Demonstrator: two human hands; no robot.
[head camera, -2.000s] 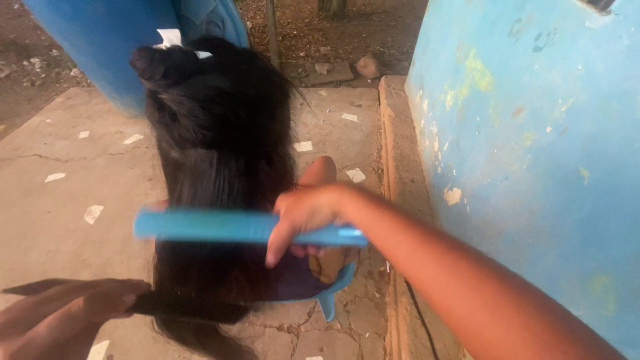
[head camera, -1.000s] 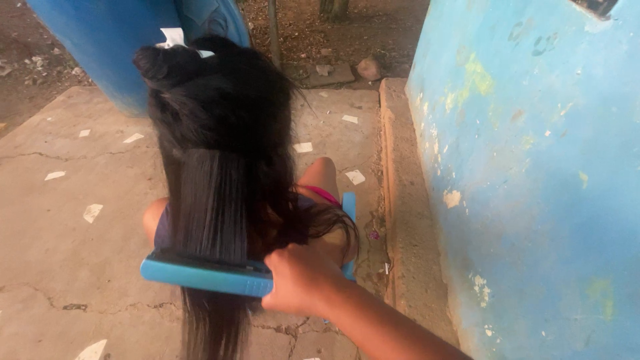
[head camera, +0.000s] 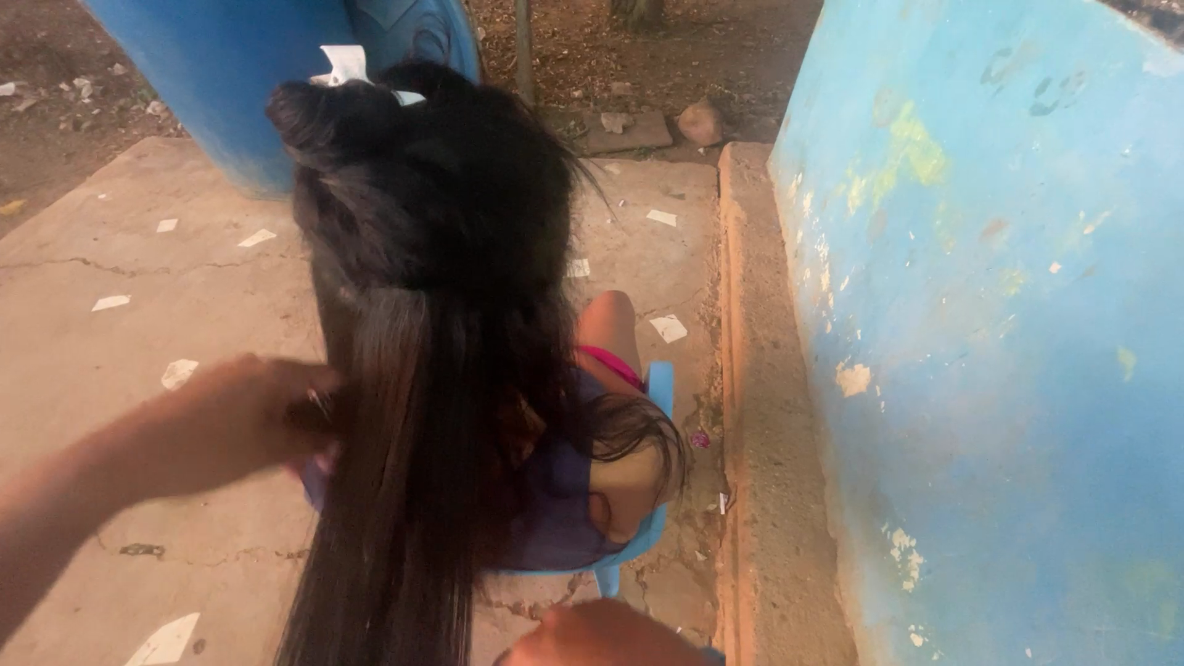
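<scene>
A seated person's long dark hair hangs down the back, with its upper part gathered in a bun that a white clip holds at the top left. My left hand is at the left edge of the hanging hair, its fingers bent and partly hidden; whether it grips a lock is unclear. At the bottom edge, right of the hair, my right hand is curled, cut off by the frame. A small blue piece shows beside it, apparently the end of the blue hair straightener, otherwise out of view.
The person sits on a blue plastic chair. A large blue barrel stands behind at the left. On the right are a concrete ledge and a blue painted wall. Pale chips lie across the cracked floor.
The blue straightener, clamped across the hair a second ago, has left it, and my right hand has moved down to the bottom edge. My left hand has come in beside the hair.
</scene>
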